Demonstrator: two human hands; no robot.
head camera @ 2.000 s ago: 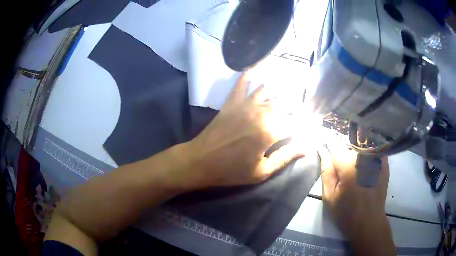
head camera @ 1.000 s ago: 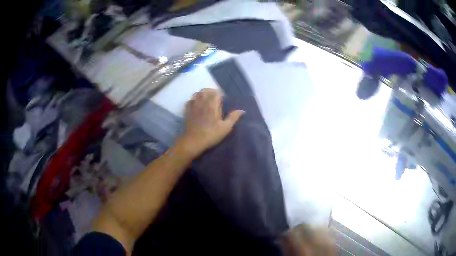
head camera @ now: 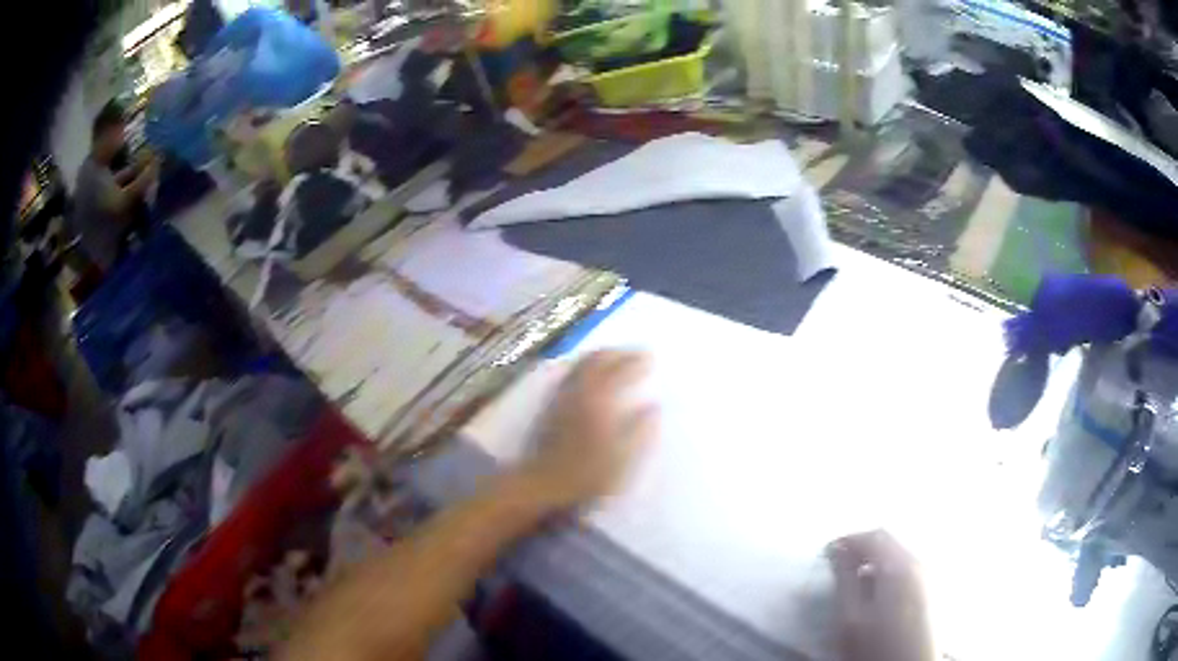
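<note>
My left hand (head camera: pixel 592 420) is blurred, over the left part of the white machine table (head camera: pixel 711 452). Nothing shows in it, and its thumb looks apart from the fingers. My right hand (head camera: pixel 881 594) is low at the right, curled and partly washed out by glare; whether it holds anything cannot be told. A dark grey cut panel (head camera: pixel 672 252) lies at the table's far side, with a white or pale grey panel (head camera: pixel 646 177) on and behind it. Neither hand touches them.
The sewing machine (head camera: pixel 1111 452) stands at the right, with a purple fluffy piece (head camera: pixel 1085 310) on top. A red basket (head camera: pixel 246 549) with grey pieces is at the lower left. A yellow basket (head camera: pixel 652 78) is at the back. A person (head camera: pixel 110 194) is at the far left.
The view has swung left and up from the needle area. The dark panel that was under my hands no longer shows there. My hands are now over the white tabletop.
</note>
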